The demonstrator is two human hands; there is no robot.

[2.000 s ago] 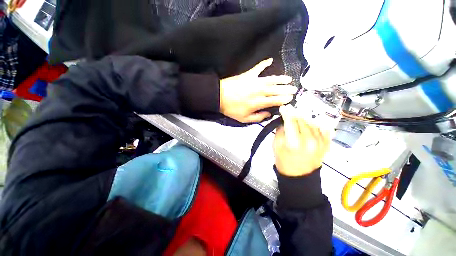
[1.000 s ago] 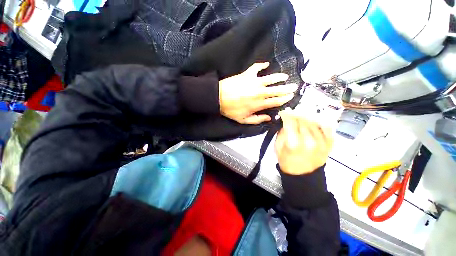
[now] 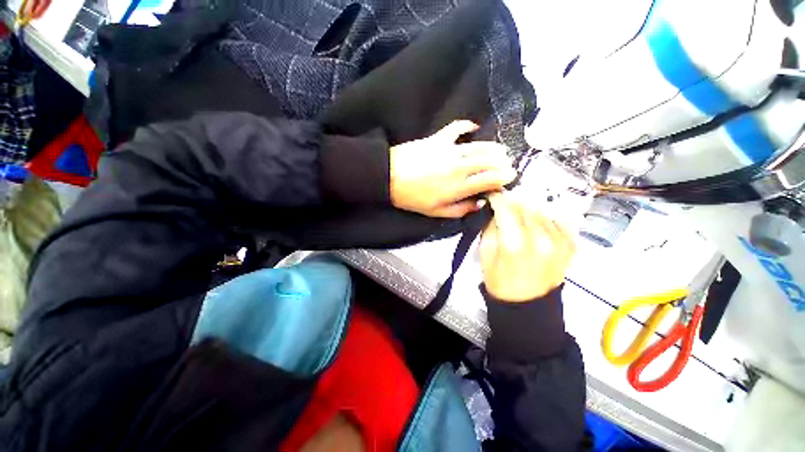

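Dark checked fabric (image 3: pixel 300 75) with plain black fabric (image 3: pixel 415 84) lies bunched on the table, its right edge running to the metal needle area (image 3: pixel 583 161). My left hand (image 3: pixel 448 172) rests on the cloth near that edge, fingers bent and close together. My right hand (image 3: pixel 527 245) is just below, its fingertips pinching at the cloth edge where the black tape (image 3: pixel 459 265) starts. The tape hangs down over the table front. The fingertips of both hands nearly meet. What exactly lies between them is hidden.
The white sewing machine (image 3: pixel 618 79) with a blue stripe stands at right. Scissors with yellow and red handles (image 3: pixel 666 340) lie right of my right hand, beside a slim black tool (image 3: pixel 721 302). The table's front edge (image 3: pixel 397 282) runs diagonally below. Another orange-handled pair (image 3: pixel 33 11) is at far upper left.
Over two seconds more checked fabric has come into view at the top. My left fingers have drawn in from spread to bent, closer to my right fingertips. The view has shifted slightly.
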